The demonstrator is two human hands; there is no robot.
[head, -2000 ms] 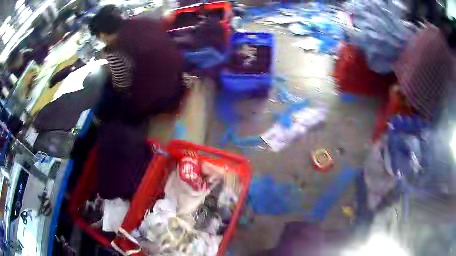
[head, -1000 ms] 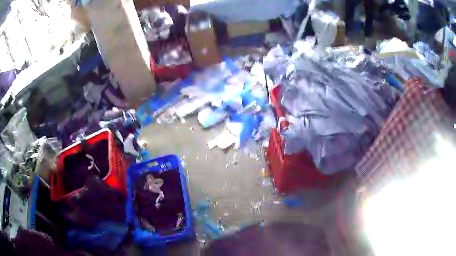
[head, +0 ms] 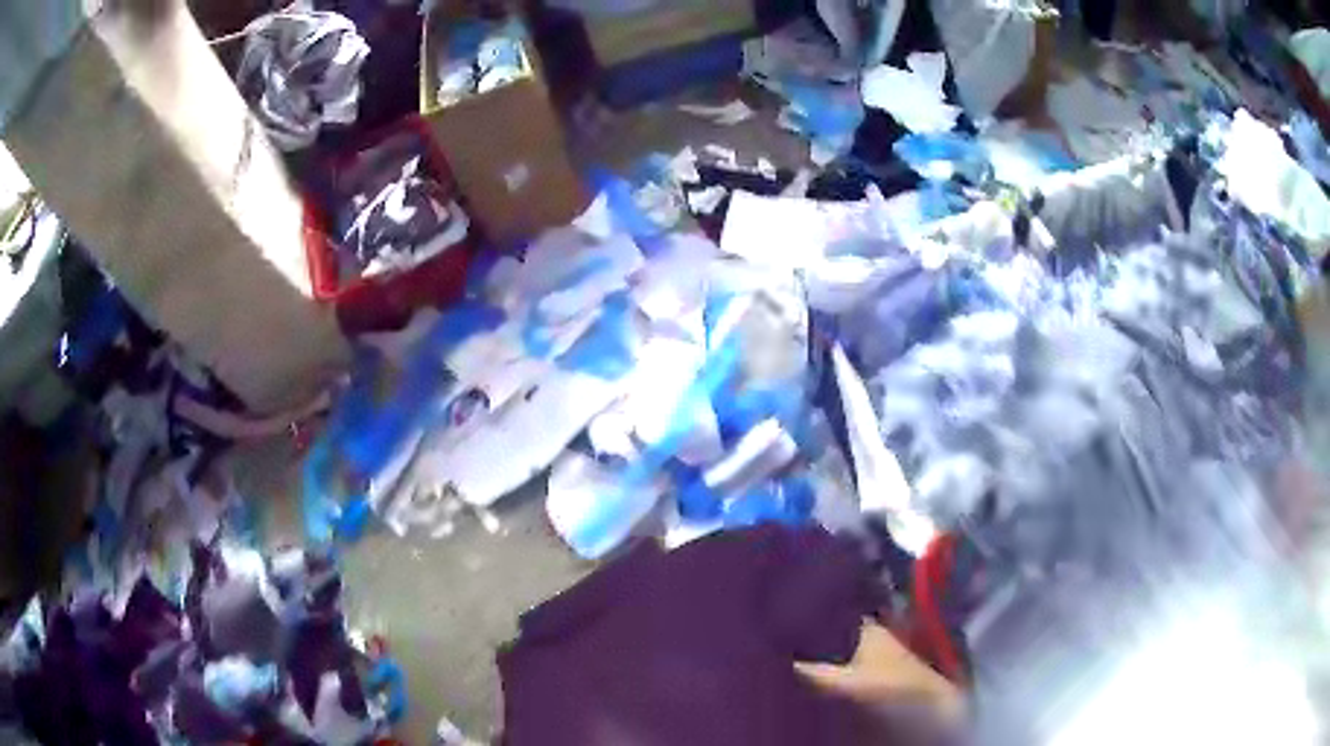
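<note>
A dark purple garment panel (head: pixel 686 634) shows at the bottom middle of the view, cut off by the lower edge. Its top edge is uneven, and it hides part of the floor. My right hand (head: pixel 887 682) is a blurred tan shape at the panel's right edge, partly cut off; it appears closed on the cloth, but single fingers cannot be made out. My left hand is not in view.
White and blue scraps (head: pixel 584 379) cover the floor ahead. A large grey-blue scrap heap (head: pixel 1079 394) stands at right, beside a red rim (head: pixel 936 598). At left are a pale pillar (head: pixel 175 190), a red crate (head: pixel 328 270), a cardboard box (head: pixel 511 153) and purple scraps (head: pixel 219 627).
The view has moved forward over the floor scraps. The blue crate has left the picture, and the grey-blue heap is nearer. The purple cloth shows larger and higher, with the tan hand shape now visible.
</note>
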